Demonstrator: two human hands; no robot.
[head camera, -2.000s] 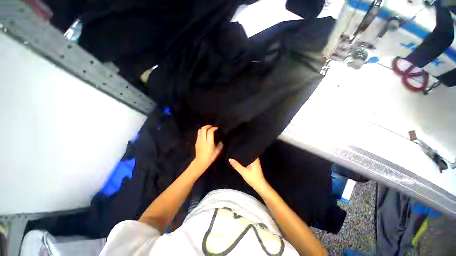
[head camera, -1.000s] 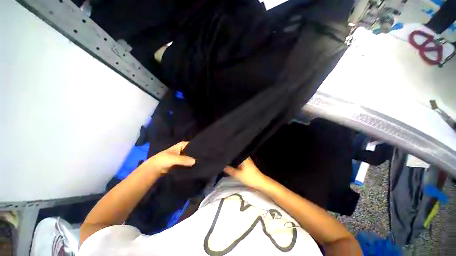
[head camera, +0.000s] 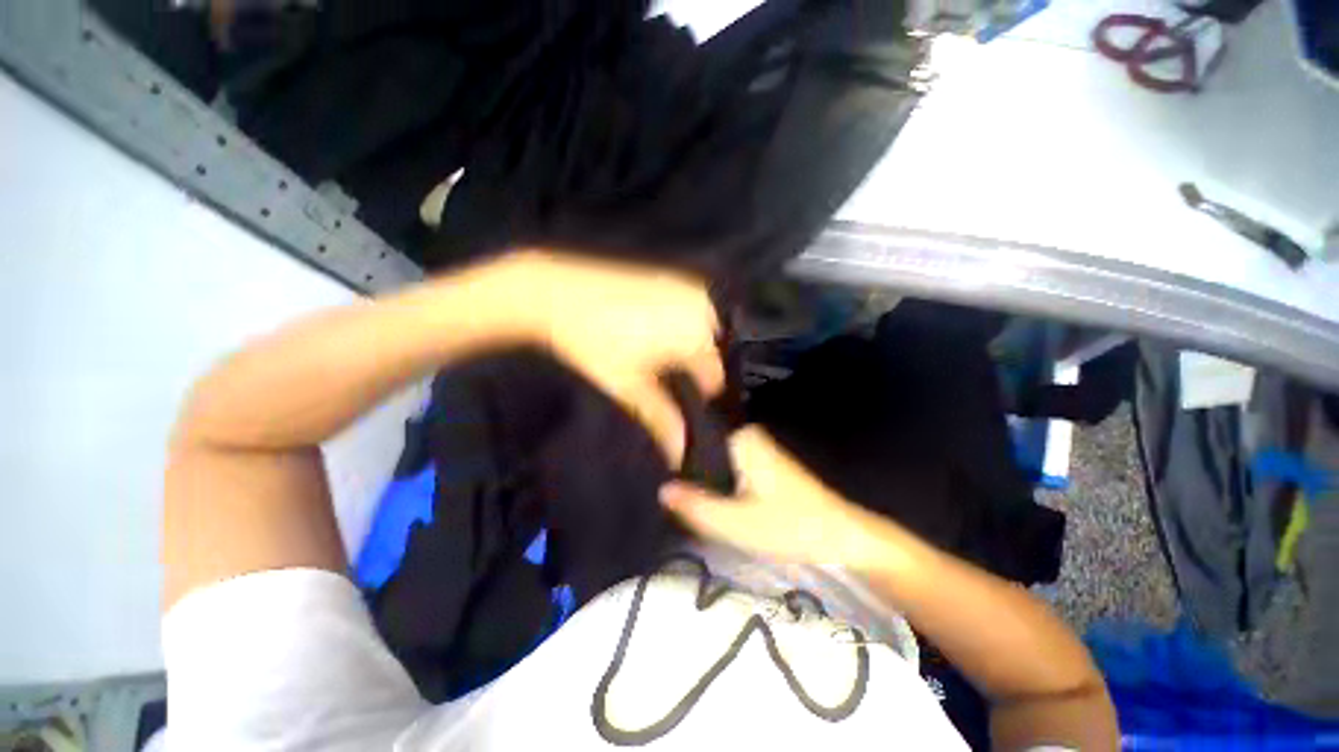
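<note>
A large black garment (head camera: 632, 162) runs from the presser foot (head camera: 921, 62) at the upper right down over the table edge to my lap. My left hand (head camera: 639, 345), blurred, is closed on a bunched part of the garment in front of my chest. My right hand (head camera: 756, 500) is just below it, its thumb and fingers around the lower end of the same bunched part. The two hands are close together. The fingertips of my left hand are partly hidden by cloth.
Red-handled scissors (head camera: 1153, 52) and dark snips (head camera: 1245, 225) lie on the white table (head camera: 1013, 162) at right. A perforated grey rail (head camera: 220, 147) runs along the left. Blue cloth (head camera: 397, 526) hangs below left. Grey cloth (head camera: 1212, 485) and more blue cloth (head camera: 1204, 691) are at lower right.
My left hand has moved up and right across the garment, close to my right hand. The strip stretched flat between hands and machine is now bunched. The machine head has mostly left the view.
</note>
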